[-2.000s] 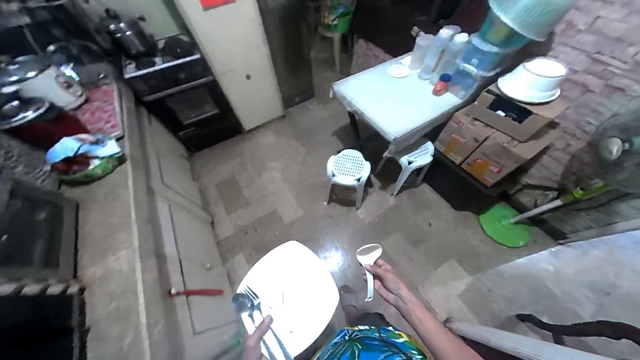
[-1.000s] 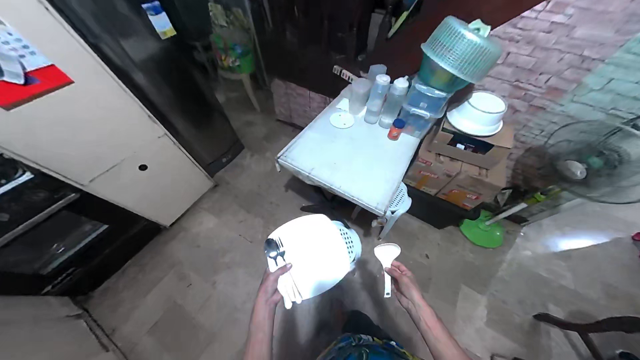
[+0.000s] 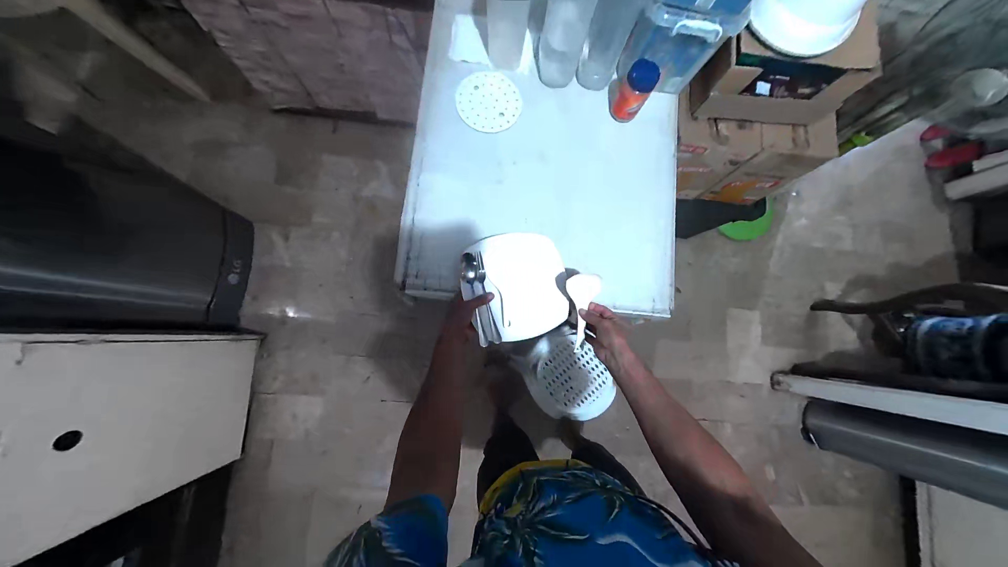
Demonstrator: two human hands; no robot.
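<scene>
My left hand (image 3: 472, 309) grips the left side of a white square plate (image 3: 524, 287), its thumb over metal cutlery (image 3: 490, 315) lying along that side; a spoon's bowl (image 3: 470, 268) shows at the top. The plate is over the near edge of a white table (image 3: 551, 181); whether it touches the table I cannot tell. Just right of the plate, my right hand (image 3: 605, 327) holds a white plastic rice paddle (image 3: 583, 291) by its handle, bowl end pointing away from me. Below both hands stands a white plastic stool (image 3: 575, 378) with a perforated seat.
Clear bottles (image 3: 565, 39), a perforated white disc (image 3: 488, 102) and an orange bottle with a blue cap (image 3: 630, 93) stand or lie toward the table's far end. Cardboard boxes (image 3: 756, 153) are stacked at its right. A dark refrigerator (image 3: 118, 244) is at the left.
I have moved up to the table, and the view now looks steeply down. The plate with the cutlery and the paddle have come over the table's near edge, still in my hands.
</scene>
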